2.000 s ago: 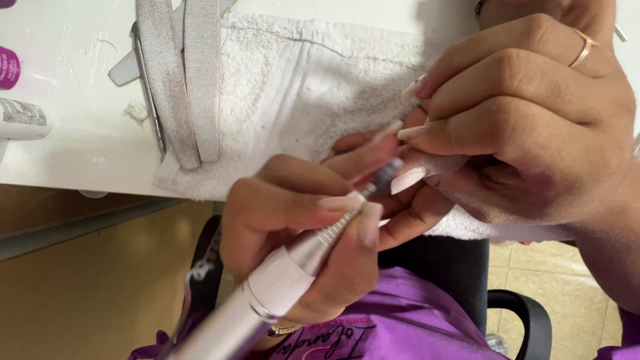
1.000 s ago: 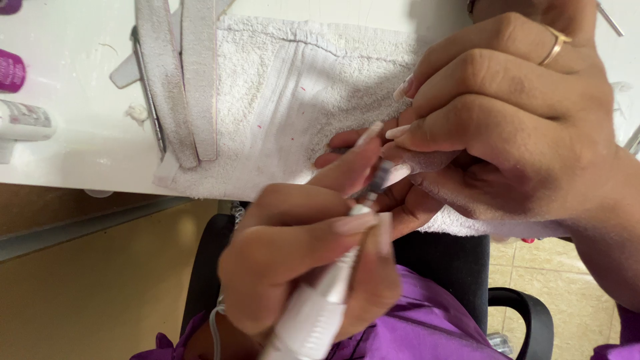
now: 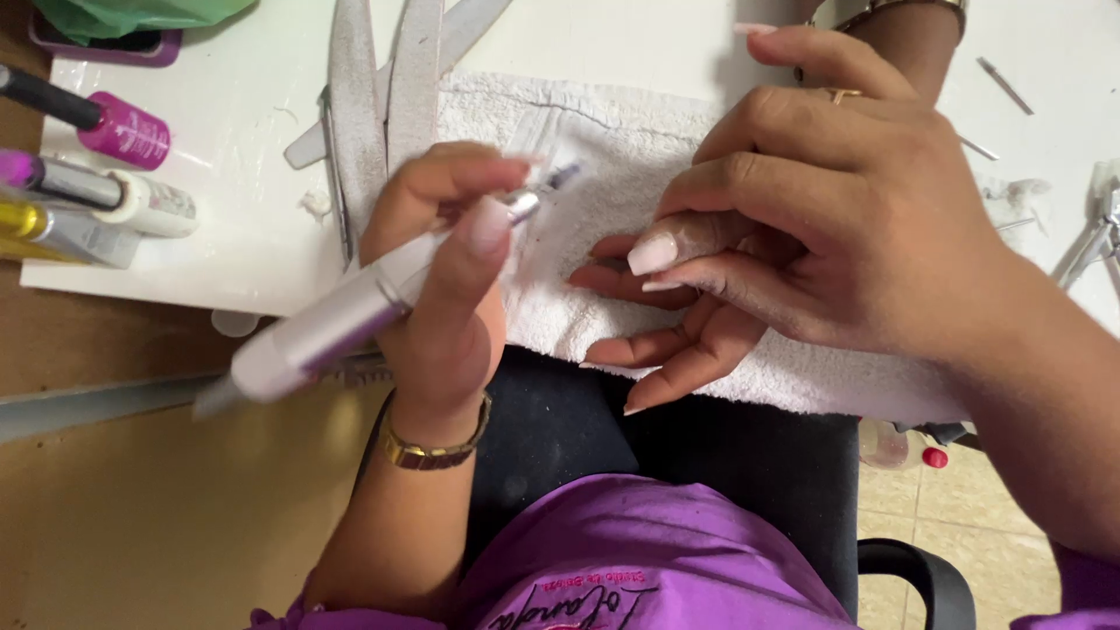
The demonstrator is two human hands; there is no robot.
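My left hand [image 3: 437, 280] holds a white and silver electric nail drill [image 3: 324, 328] slantwise, its blurred bit [image 3: 563, 175] up and to the right, above a white towel [image 3: 630, 144]. The bit is apart from the nails. My right hand [image 3: 831, 210] is closed around a digit of another person's hand [image 3: 682, 346], whose long, pale nail [image 3: 654, 253] faces up beside my right thumb. That person's other fingers spread below my palm, over the towel's near edge. The rest of their hand is mostly hidden under mine.
Several nail files [image 3: 354, 105] and a thin metal tool [image 3: 337, 188] lie left of the towel. Further left are a pink polish bottle [image 3: 127, 131] and a white bottle [image 3: 157, 206]. Metal clippers or a similar tool [image 3: 1094, 227] lie at the right edge, near small metal rods [image 3: 1004, 86].
My left hand has drawn the drill away to the left from the other person's nail, where it was working close in. My right hand still holds the digit.
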